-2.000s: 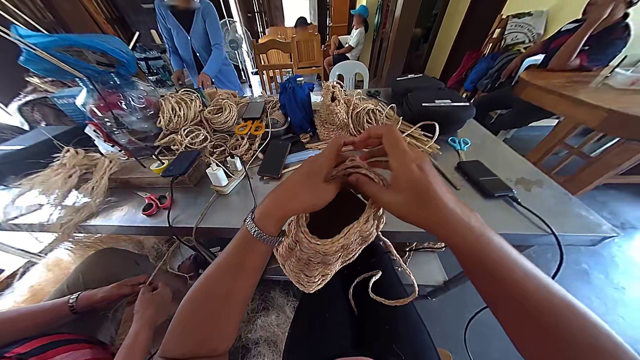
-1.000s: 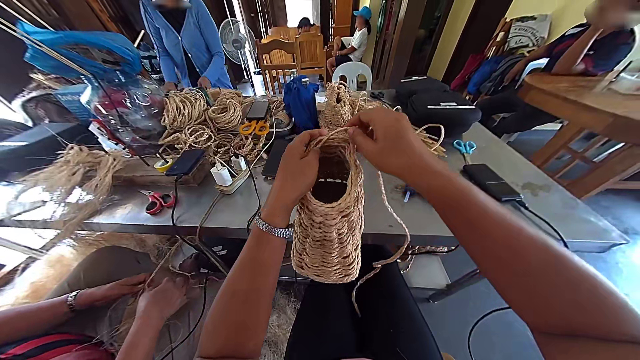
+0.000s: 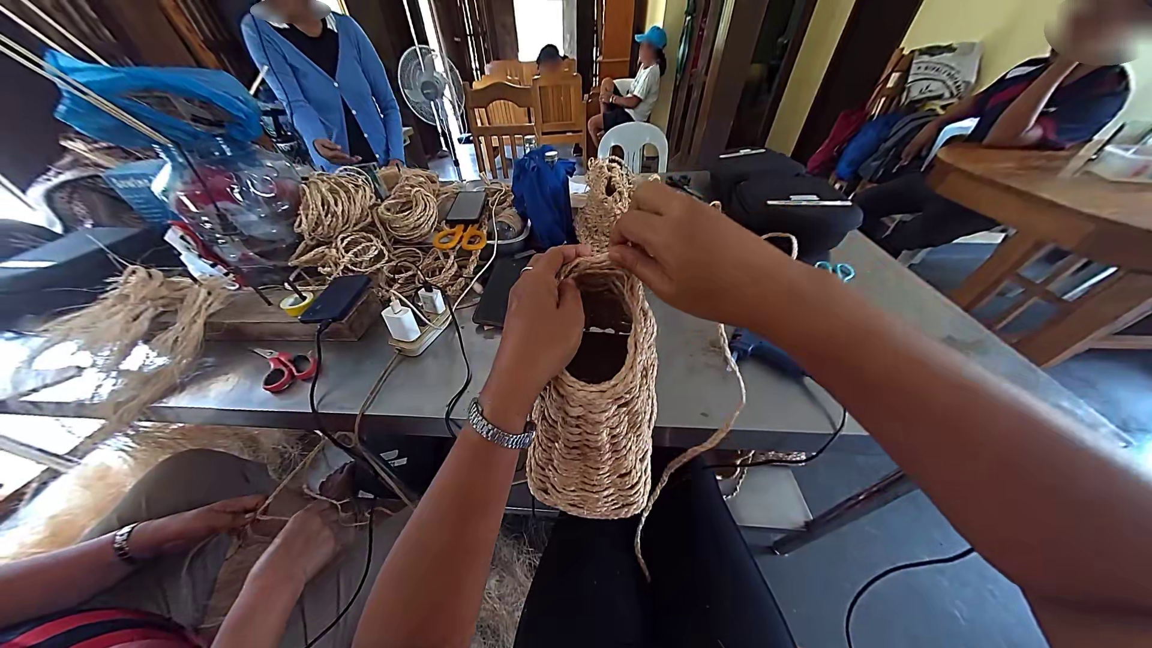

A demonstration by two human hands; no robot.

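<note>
A woven natural-fibre basket (image 3: 594, 441) is held up over my lap at the table edge, its dark oval opening facing me. My left hand (image 3: 546, 319) pinches the rim at its upper left, fingers closed on it. At the rim's upper right, my right hand (image 3: 688, 247) grips the rim or a strand there; the fingertips cover which. A loose fibre cord (image 3: 711, 441) hangs down the basket's right side onto my lap. Behind my hands stands another woven fibre piece (image 3: 601, 211).
On the metal table (image 3: 774, 396) are fibre rope coils (image 3: 337, 207), red-handled scissors (image 3: 286, 369), orange-handled scissors (image 3: 459, 237), a power strip (image 3: 421, 335), a phone (image 3: 337, 299) and a glue gun (image 3: 765, 351). A co-worker's hands (image 3: 297, 540) work fibre at lower left. Cables cross the table edge.
The basket, tilted two seconds ago, now hangs more upright with its woven side facing me. Both hands remain at its rim, and my right hand has shifted slightly right of my left.
</note>
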